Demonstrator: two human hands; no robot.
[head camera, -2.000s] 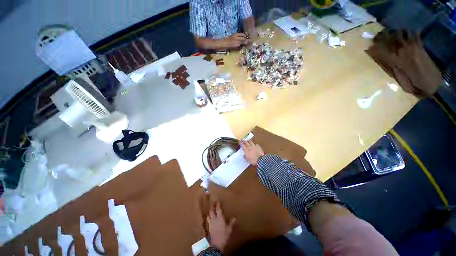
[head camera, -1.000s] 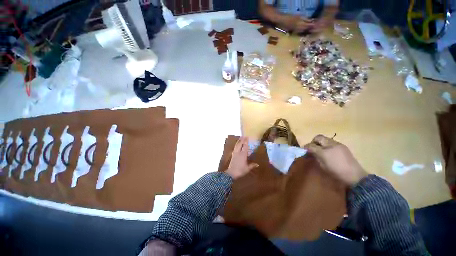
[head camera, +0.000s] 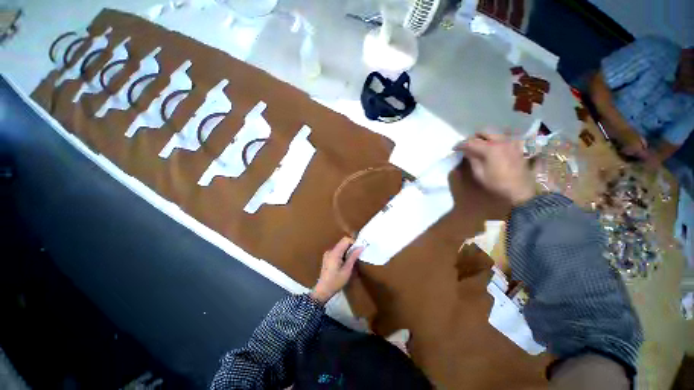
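A brown bag body panel (head camera: 426, 301) with a white reinforcement patch (head camera: 411, 217) is held between my two hands. Its thin brown handle (head camera: 340, 196) arches out over the row of panels. My left hand (head camera: 335, 268) pinches the near end of the patch edge. My right hand (head camera: 498, 164) grips the far end. To the left, brown panels (head camera: 335, 156) lie overlapped in a row, each with a white patch such as the nearest one (head camera: 286, 175); most show a dark handle arch. Another white patch (head camera: 511, 318) shows at the lower right, partly hidden by my right sleeve.
A black strap-like bundle (head camera: 387, 97) and a white fan base (head camera: 389, 49) stand behind the row. Brown leather pieces (head camera: 529, 91) lie at the back. A heap of small parts (head camera: 630, 221) lies at right, beside a seated person (head camera: 647, 91).
The view has turned left towards the panel row. The held panel has moved left beside the row, its patch now spread open between my hands and its handle swung out to the left.
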